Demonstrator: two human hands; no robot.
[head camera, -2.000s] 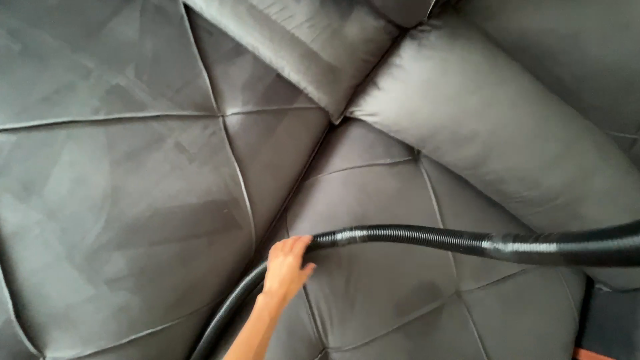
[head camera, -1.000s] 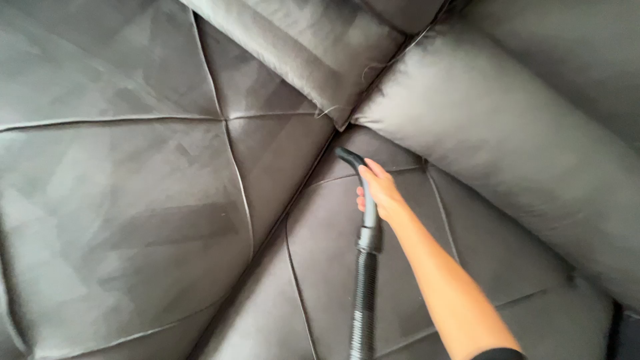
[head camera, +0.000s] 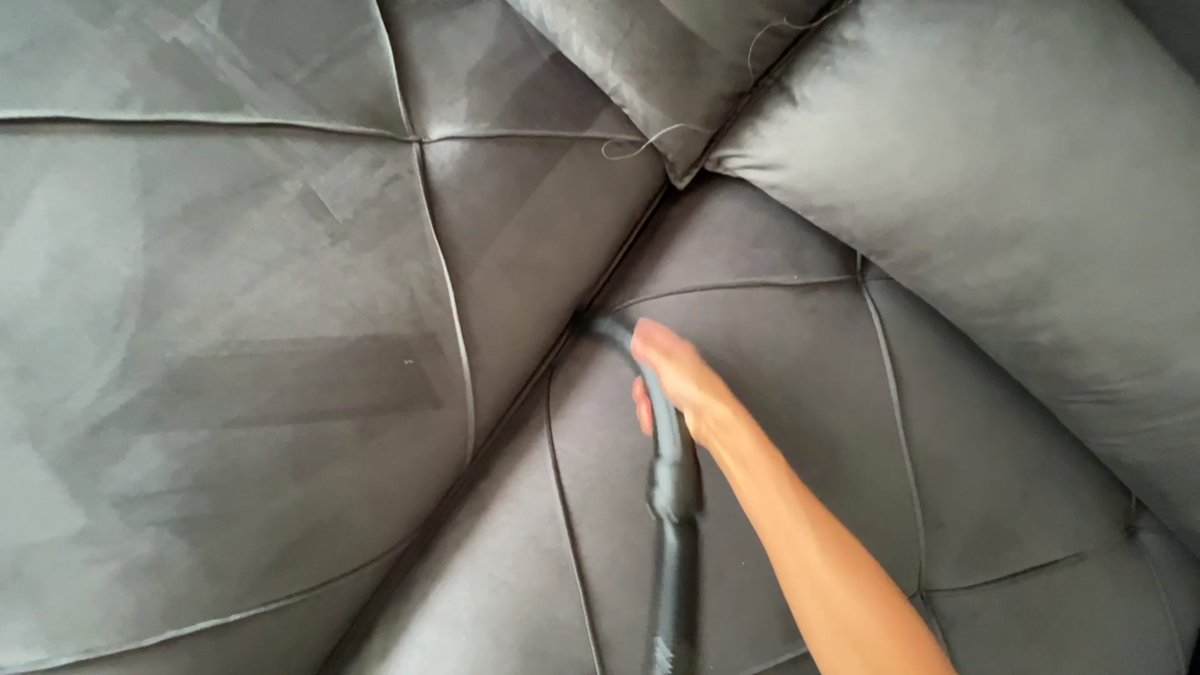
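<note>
My right hand (head camera: 670, 375) is closed around the curved grey handle of a vacuum cleaner hose (head camera: 677, 562), reaching in from the lower right. The handle's end (head camera: 600, 323) lies at the seam (head camera: 525, 398) between two grey upholstered sofa seat cushions; its very tip is blurred and dark. From the handle the black hose runs down out of the bottom edge. My left hand is out of the frame.
Left of the seam lies one tufted seat cushion (head camera: 281, 281), right of it another (head camera: 769, 356). Two grey back cushions (head camera: 647, 66) (head camera: 975, 187) meet at the top. Loose pale threads (head camera: 647, 145) hang at their corner.
Two seconds ago a hand held the hose lower down, and that hand is gone from view. Since one second ago my right hand and the handle have moved down and left along the seam.
</note>
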